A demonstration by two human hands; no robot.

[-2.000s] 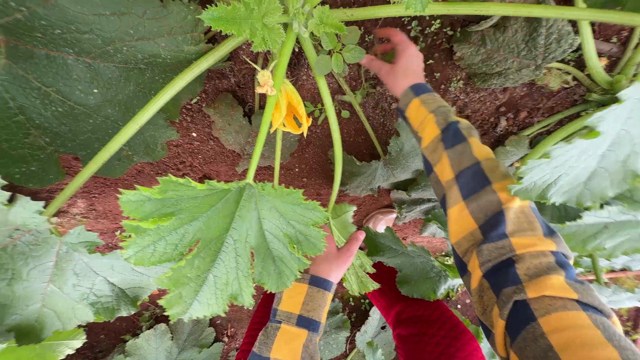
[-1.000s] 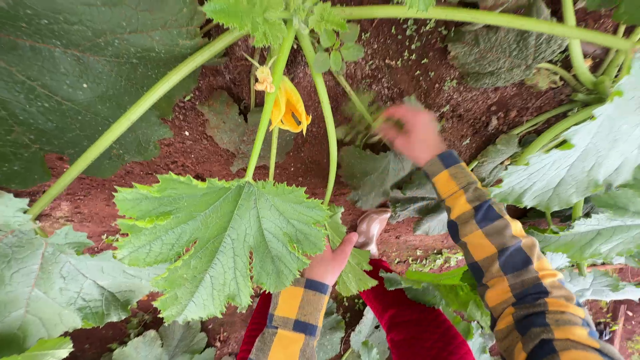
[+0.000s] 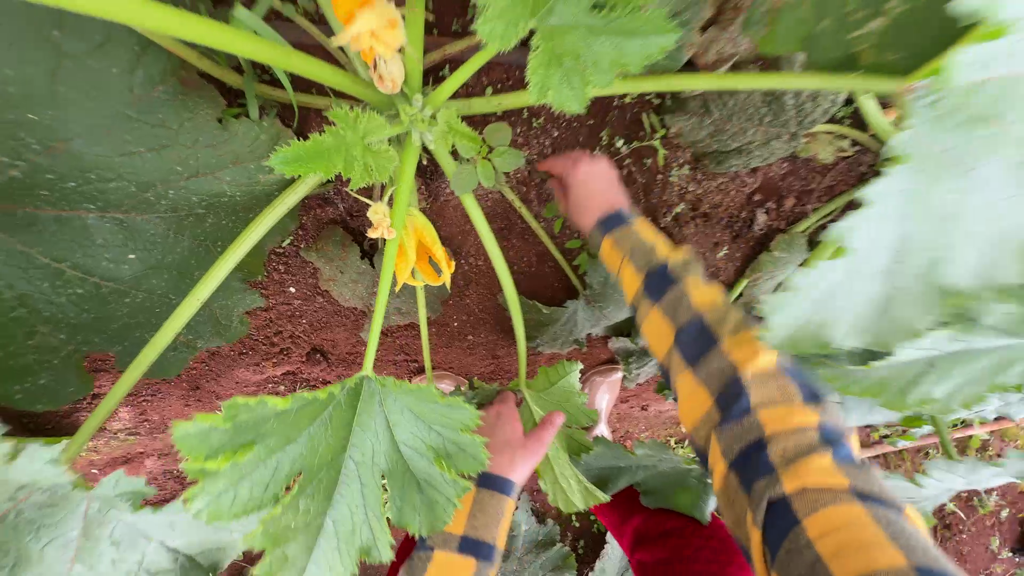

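Observation:
My left hand (image 3: 516, 440) is low in the middle, between two lobed squash leaves (image 3: 328, 460), beside the leaf at the end of a green stalk; its fingertips are partly hidden, and whether they grip something cannot be told. Above the reddish soil (image 3: 472, 308), my right hand (image 3: 586, 188) reaches from the right, fingers bent, near small round-leaved weeds (image 3: 506, 158) and low green sprigs (image 3: 580, 248). Nothing shows clearly in it. The squash plant's crown (image 3: 416, 116) lies left of that hand, with a yellow squash blossom (image 3: 422, 252) below it.
Long leaf stalks (image 3: 196, 308) spread from the crown. A large dark leaf (image 3: 120, 184) covers the left, and pale leaves (image 3: 888, 248) crowd the right side. Shoes (image 3: 602, 396) and a red-clad leg (image 3: 672, 532) are at the bottom. A wilted orange blossom (image 3: 372, 40) sits at the top.
My right hand, lower and with greenery at its fingers one second ago, is back up near the round-leaved weeds. My left hand stays by the lower leaves. The view has shifted.

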